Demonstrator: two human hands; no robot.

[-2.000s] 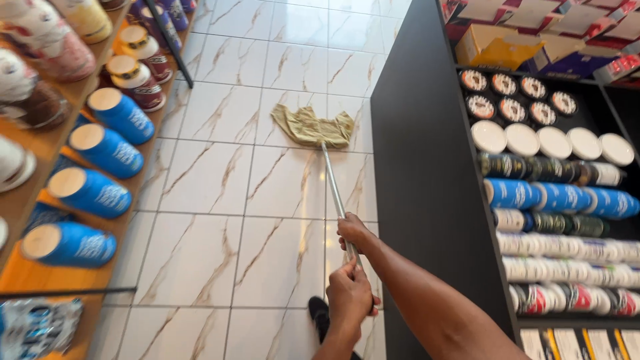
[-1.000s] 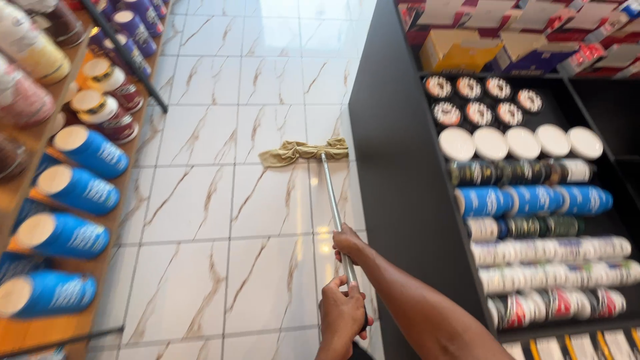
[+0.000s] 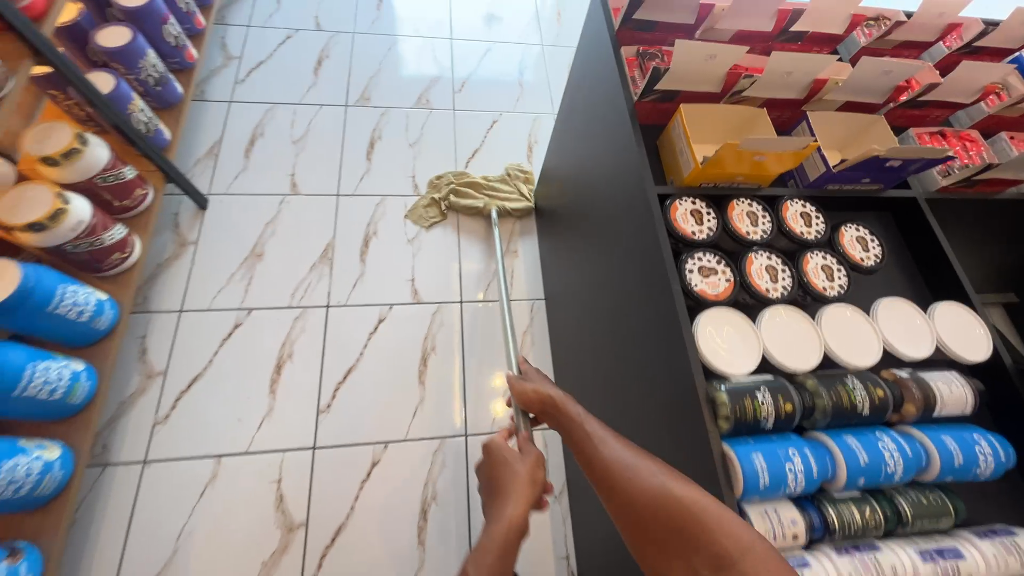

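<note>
A metal pole (image 3: 504, 296) slants up the view, and my two hands grip it one above the other. My left hand (image 3: 512, 476) is closed round the lower part. Just above it, my right hand (image 3: 542, 396) holds the pole from the right side. At the pole's far end a crumpled khaki cloth (image 3: 472, 194) lies spread on the tiled floor (image 3: 392, 368), its right end against the base of the black shelf unit (image 3: 620, 280). The head under the cloth is hidden.
Wooden shelves (image 3: 120, 352) on the left hold blue containers (image 3: 60, 300) and maroon ones, with a black metal bar (image 3: 120, 112) jutting over the floor. Right of the aisle, the black unit bears white-lidded tubs (image 3: 788, 338), jars and open cardboard boxes (image 3: 712, 144).
The cloth-covered end has moved right along the floor, up to the black unit's side. Both hands stay on the pole. The view has shifted somewhat.
</note>
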